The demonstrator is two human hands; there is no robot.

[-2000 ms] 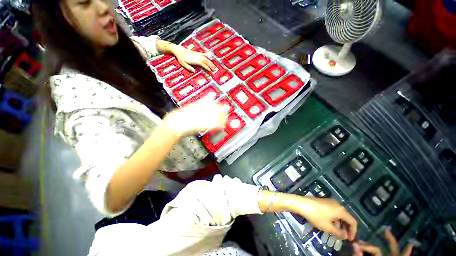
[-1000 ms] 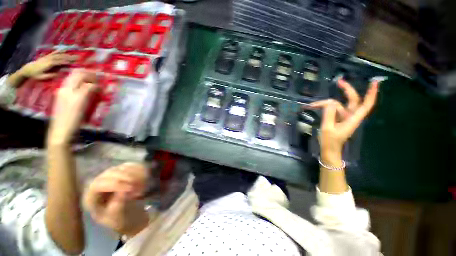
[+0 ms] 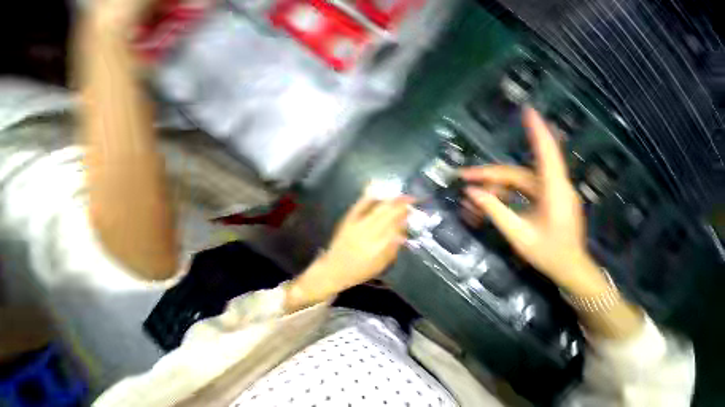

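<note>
The view is blurred. My left hand (image 3: 362, 246) is at the near left edge of the clear blister tray (image 3: 453, 278), fingertips pinched together beside a small whitish patch (image 3: 384, 188); whether they hold it cannot be told. My right hand (image 3: 548, 211) is over the tray, index finger stretched out, thumb and another finger close together near a black housing with a silver-white block (image 3: 445, 168). Whether anything is between them is hidden by blur. Another black housing (image 3: 517, 86) lies in the far row.
Red frames (image 3: 322, 32) on grey-white liner sheets (image 3: 262, 103) lie at the upper left. A neighbouring worker's forearm (image 3: 119, 159) reaches up at the left. Stacked clear trays (image 3: 636, 63) stand at the upper right. The dark green mat (image 3: 433, 306) shows around the working tray.
My left hand has moved right from beside the neighbour to the tray's edge. My right hand has come over housings nearer the tray's left end. The view has turned and shifted.
</note>
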